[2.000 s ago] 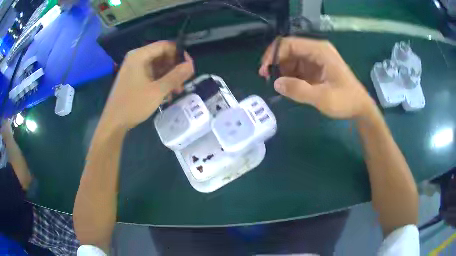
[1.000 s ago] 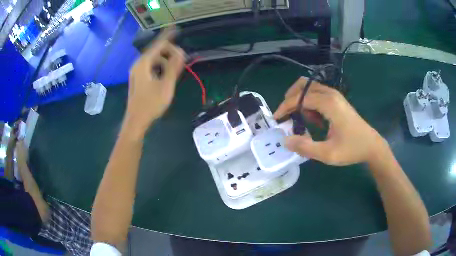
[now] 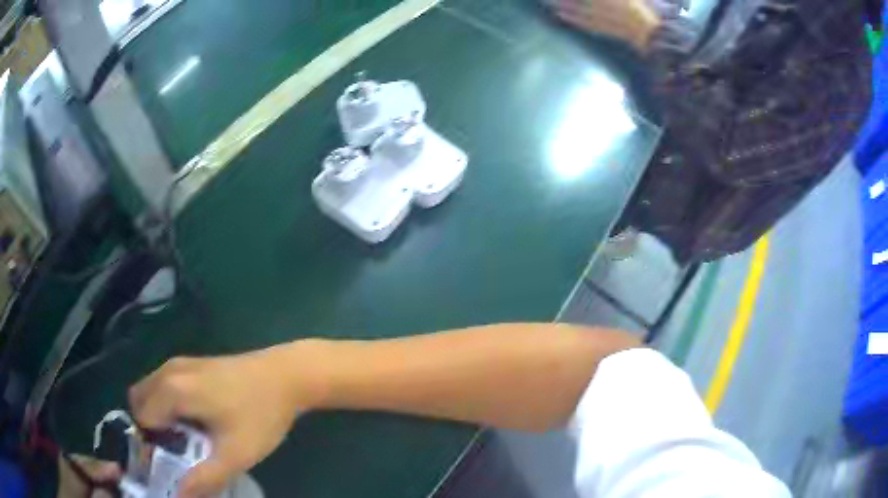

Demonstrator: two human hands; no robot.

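Note:
My right hand (image 3: pixel 229 413) is at the lower left, curled over a white socket adapter (image 3: pixel 170 472) with a dark lead end at its fingers. The adapter is blurred, cut off by the bottom edge and partly hidden by the hand. Part of my left hand (image 3: pixel 86 477) shows in the bottom left corner beside it. Its fingers are blurred and mostly out of view, and what they hold cannot be told. The test board under the adapter is not clearly visible.
Several white adapters (image 3: pixel 389 170) lie together, pins up, on the green surface (image 3: pixel 467 282) ahead. Black cables (image 3: pixel 161 229) and a metal post (image 3: pixel 122 126) are at the left. A person in dark patterned clothing (image 3: pixel 750 126) is at the upper right, beyond the bench edge.
The view has swung right, so the work sits at the lower left and the adapter group is central. The left hand has come down from near the tester to beside the right hand.

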